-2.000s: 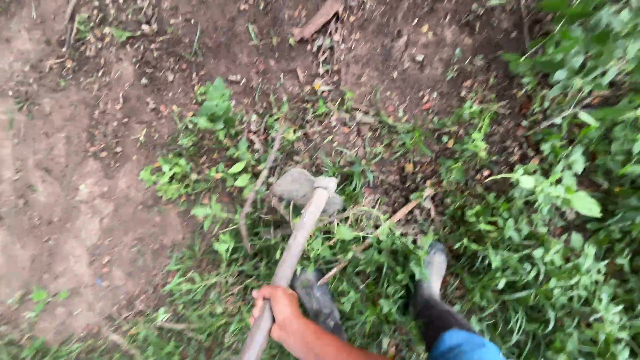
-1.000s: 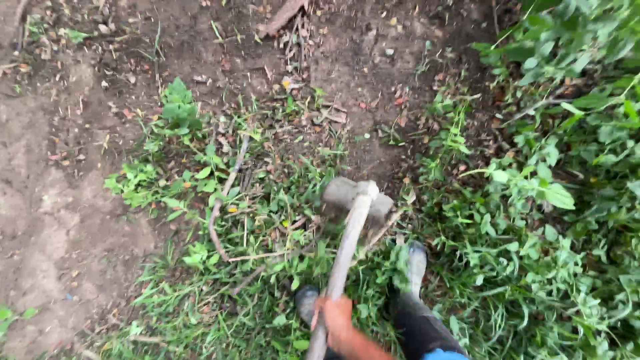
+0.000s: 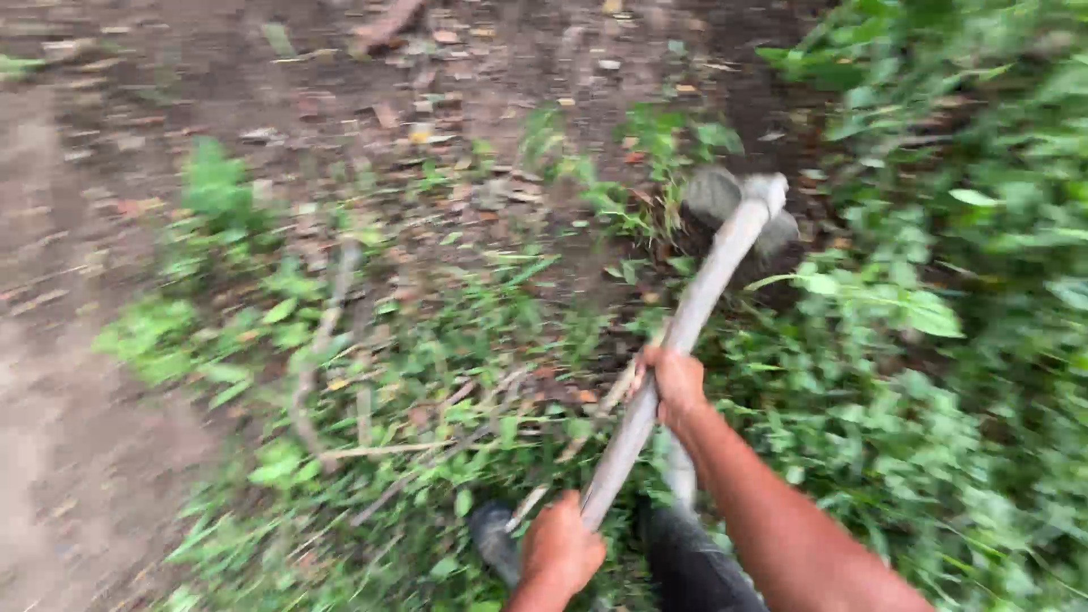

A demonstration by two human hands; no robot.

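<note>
A hoe with a long wooden handle [image 3: 704, 293] slants from the lower middle up to the right. My right hand [image 3: 671, 378] is closed around the middle of the handle. Lower down, near its rear end, my left hand [image 3: 561, 544] grips the same handle. The dull metal hoe blade [image 3: 712, 197] is at the far end, low over or touching the soil beside green weeds [image 3: 629, 208]; the blur hides which.
Dense leafy plants [image 3: 935, 408] cover the right side. Dry sticks [image 3: 327, 327] lie among grass and fallen leaves at left of centre. Bare soil [image 3: 51, 425] stretches along the left. My dark boots [image 3: 493, 535] stand below the hands.
The hoe head has moved up and to the right, from the grass near my boots to the edge of the leafy plants. My left hand now shows on the handle's lower part.
</note>
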